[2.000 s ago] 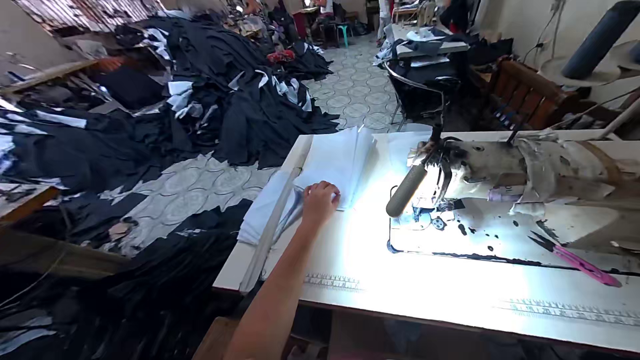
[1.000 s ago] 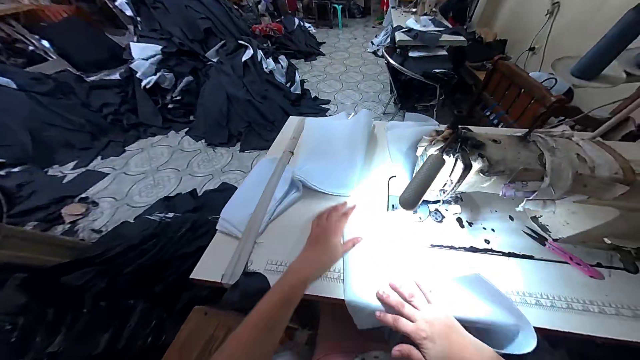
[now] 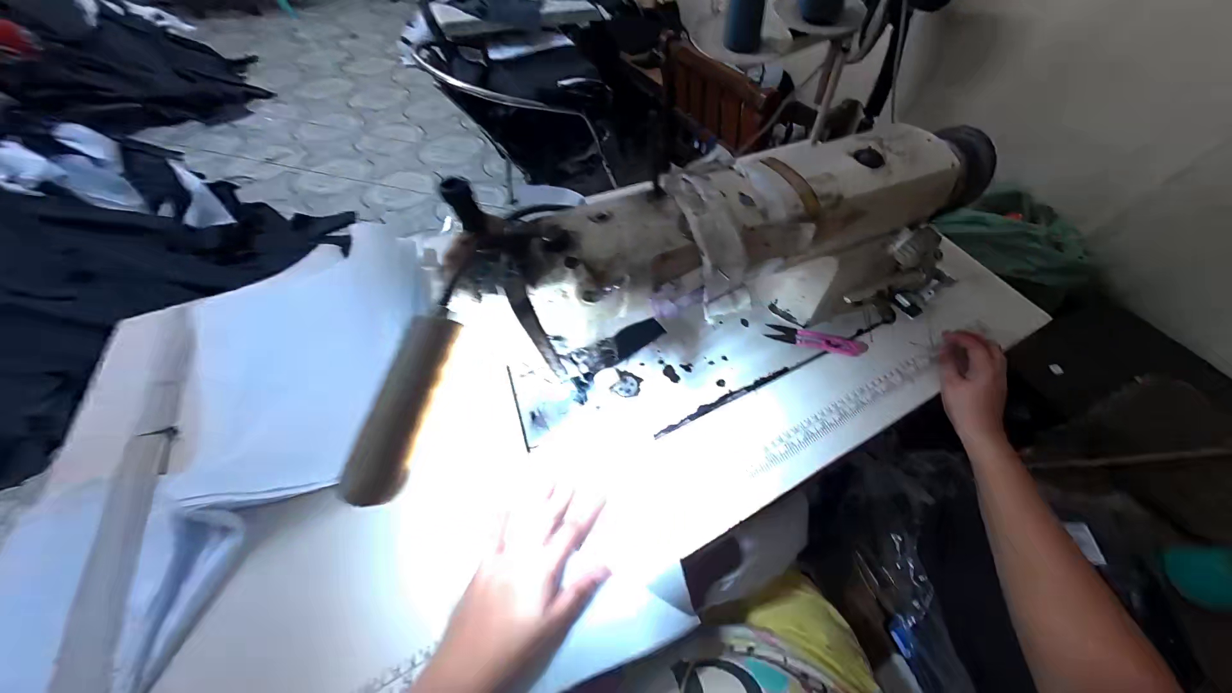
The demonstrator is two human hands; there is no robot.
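My left hand (image 3: 529, 577) lies flat with fingers apart on a pale fabric piece (image 3: 640, 611) at the table's front edge, under glare from the lamp. My right hand (image 3: 972, 371) is at the table's right front edge, fingers bent near the surface; whether they pinch something small cannot be told. Between the hands and the wall stands a stained sewing machine (image 3: 770, 217). Pink-handled thread snips (image 3: 818, 340) lie on the table below its arm, left of my right hand. A brown cylindrical handle-like part (image 3: 399, 414) hangs at the machine's left end.
White fabric (image 3: 289, 375) and a long flat strip (image 3: 125, 539) lie on the table's left side. Black cloth (image 3: 115, 260) is heaped on the tiled floor. Behind are a metal-framed chair (image 3: 520, 101) and a wooden chair (image 3: 717, 91). A green bag (image 3: 1020, 241) sits beyond the table's right end.
My right hand has moved off the pale fabric to the table's right edge. My left hand has come onto that fabric. The view has swung right.
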